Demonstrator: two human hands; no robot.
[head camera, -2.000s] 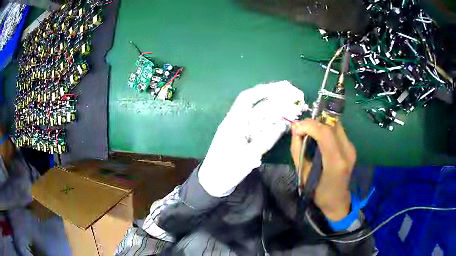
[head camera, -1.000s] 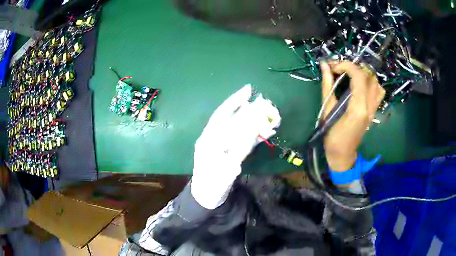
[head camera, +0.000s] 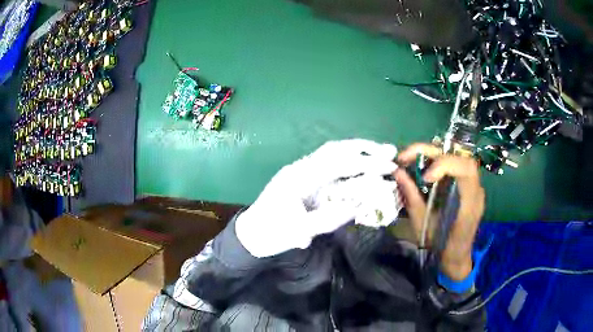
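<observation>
My left hand (head camera: 318, 198), in a white glove, is closed around a small circuit board at the bench's front edge; only a bit of yellow-green shows between its fingers. My bare right hand (head camera: 448, 201), with a blue wristband (head camera: 456, 283), holds the soldering iron (head camera: 465, 130), its tip pointing up and away towards the lead wires. The right thumb and index finger are beside the left fingertips, around a small dark part that is too blurred to name. A loose group of circuit boards (head camera: 195, 104) lies mid-bench.
Tangled lead wires (head camera: 513, 84) lie at the right. Rows of yellow-dotted boards (head camera: 58, 104) lie on a dark mat at the left. An open cardboard box (head camera: 97, 253) is below the bench edge. A dark blurred shape (head camera: 396, 19) hangs at the top. Blue bins (head camera: 533, 279) are lower right.
My right hand has come back from the wire pile to my left hand. The yellow-ended board hanging on a red wire below the glove no longer shows there. The view has shifted.
</observation>
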